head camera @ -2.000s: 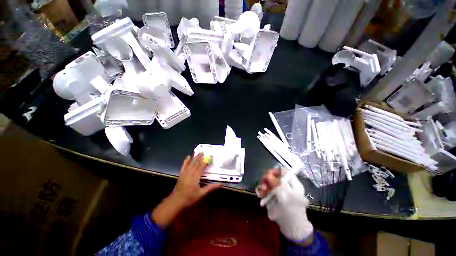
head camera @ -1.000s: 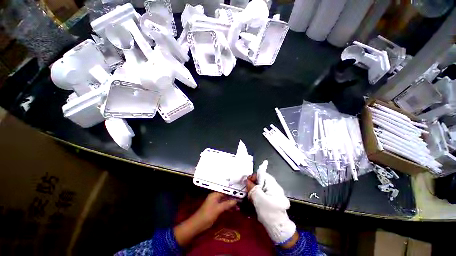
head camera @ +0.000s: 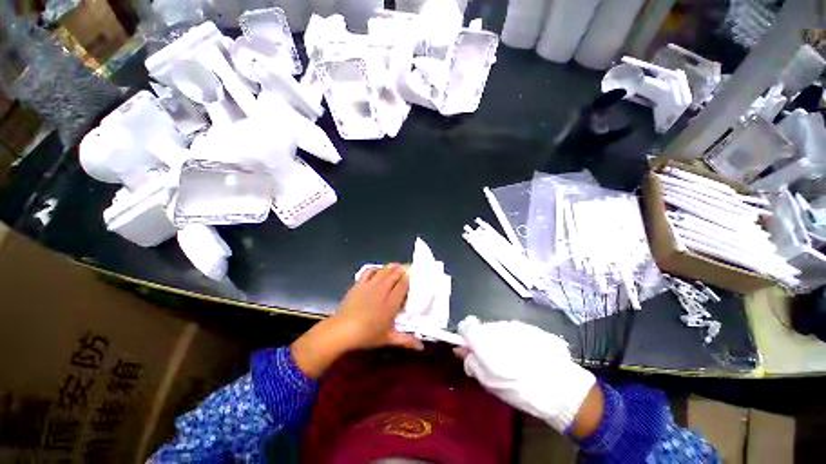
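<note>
A white housing (head camera: 429, 294) with an upright fin lies at the bench's front edge. My bare left hand (head camera: 376, 308) lies over its left part and grips it, hiding most of the base. My right hand (head camera: 521, 367), in a white knitted glove, holds the outer end of a slim white rod (head camera: 439, 335). The rod's other end meets the housing's front right side; whether it is inside a hole cannot be told.
White housings (head camera: 222, 192) are heaped at the left and back. To the right lie a clear polybag (head camera: 543, 195) with white rods, thin dark strands, a carton tray (head camera: 666, 245) of rods and small connector pieces (head camera: 696, 308). A black item (head camera: 616, 136) lies behind.
My left hand has moved from the housing's front edge onto its top left. My right hand has moved slightly right and turned, and the rod now shows between it and the housing.
</note>
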